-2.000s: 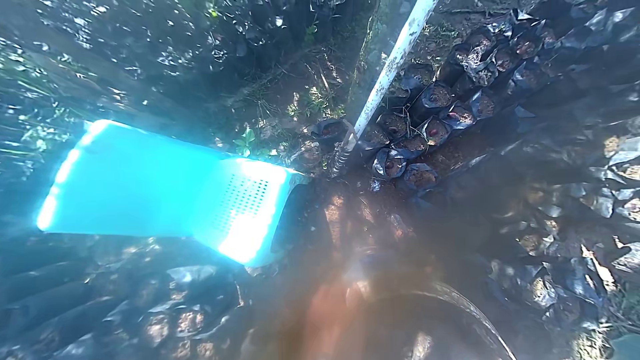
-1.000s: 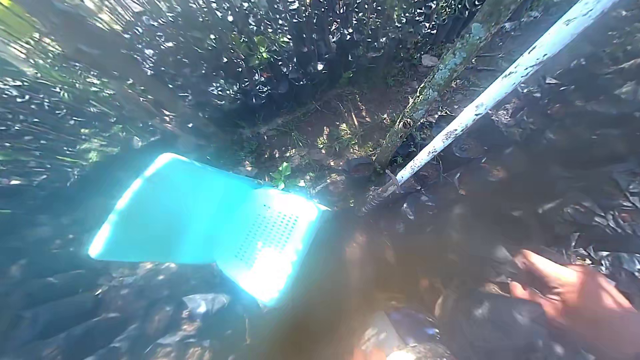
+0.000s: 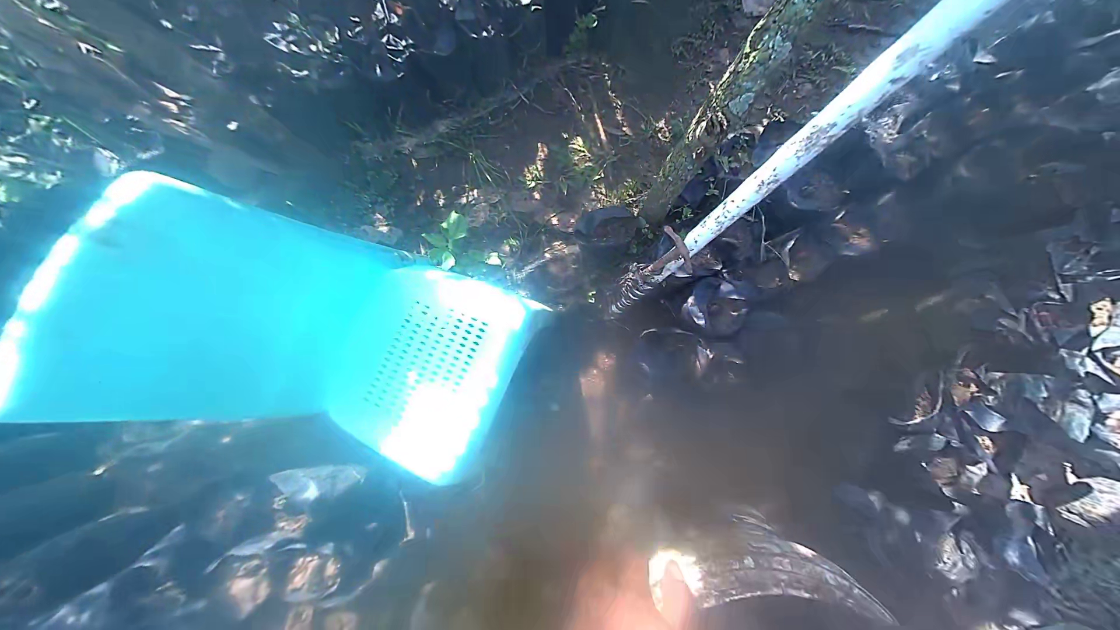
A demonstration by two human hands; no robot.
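At the bottom centre, a blurred hand, apparently my left hand (image 3: 643, 599), has its thumb on the bright end of a curved, scuffed, translucent object (image 3: 779, 569), perhaps plastic. The rest of that hand is lost in blur and the frame edge. My right hand is not in view. Above and to the left lies a bright turquoise plastic object with a perforated panel (image 3: 429, 350), its glare hiding detail. Black plastic bags of soil (image 3: 717, 306) stand near the centre, beyond the hand.
A scuffed white pole (image 3: 805, 149) slants down from the upper right, with coiled metal (image 3: 643, 280) at its lower end. Beside it stands a lichen-covered trunk (image 3: 735, 87). More soil-filled bags (image 3: 311, 573) are at lower left, and crumpled dark plastic (image 3: 989, 420) at right.
My right hand, at the lower right one second ago, has left the view. The curved translucent object shows more clearly at the bottom now than it did then.
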